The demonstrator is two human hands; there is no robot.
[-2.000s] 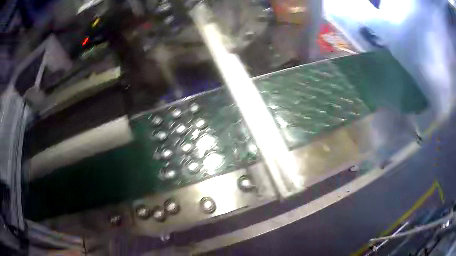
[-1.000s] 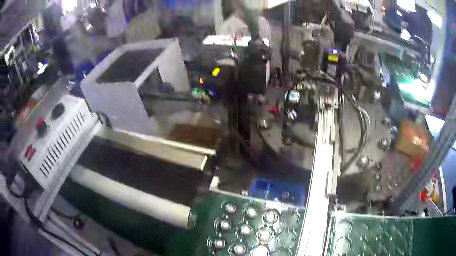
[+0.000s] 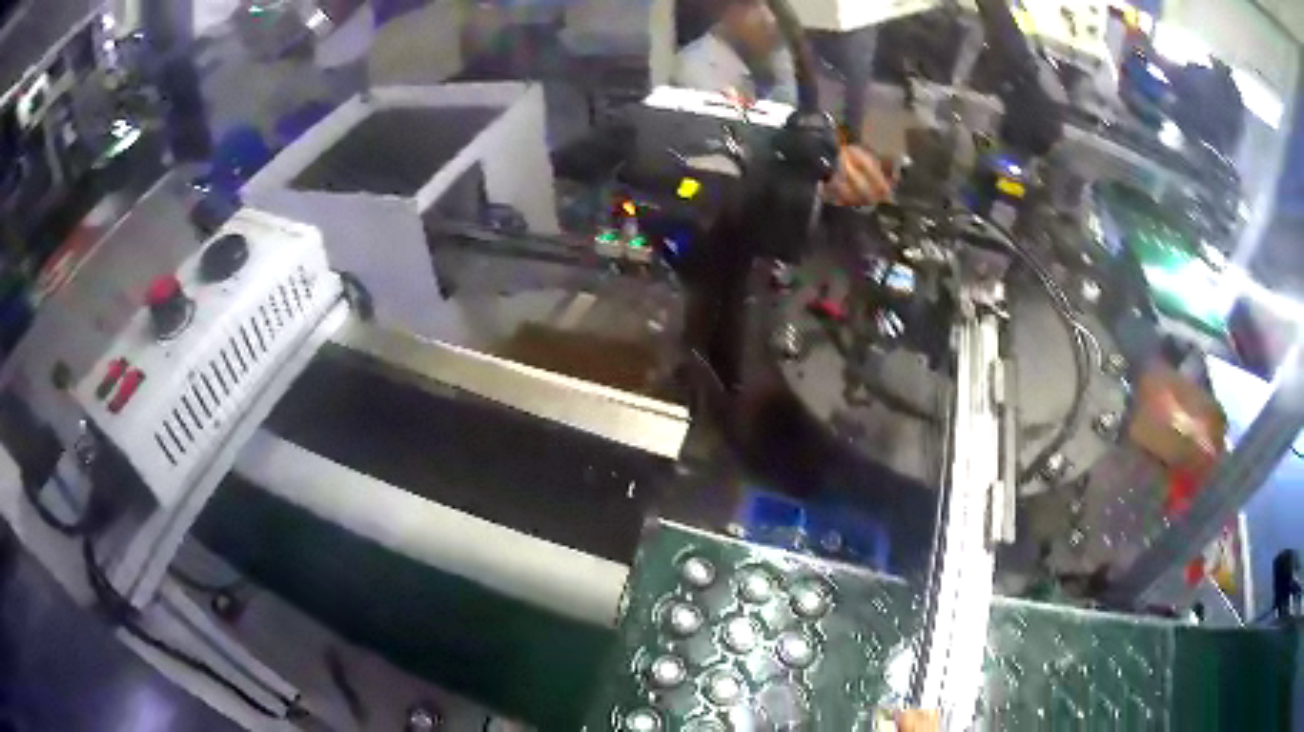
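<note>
A clear blister tray (image 3: 870, 636) lies on the green conveyor (image 3: 551, 661) at the bottom centre. Several round silvery parts (image 3: 742, 632) sit in rows in its left part. Another clear tray (image 3: 1073, 665) with pockets lies to the right, beyond the bright metal rail (image 3: 972, 458). A small skin-toned patch at the bottom edge, by the foot of the rail, looks like the fingertips of my right hand (image 3: 910, 721). The rest of that hand is cut off, so its grip cannot be told. My left hand is not in view.
A white control box (image 3: 236, 358) with a red knob stands left of a dark belt (image 3: 458, 443). A large grey disc (image 3: 844, 408) with round fixtures lies behind the rail. Another person's hand (image 3: 858, 175) appears at the back. A blue tray (image 3: 815, 529) sits behind the conveyor.
The view has swung up and left from the conveyor to the machine, then shifted slightly. The other person's hand and the skin-toned patch at the bottom edge now show.
</note>
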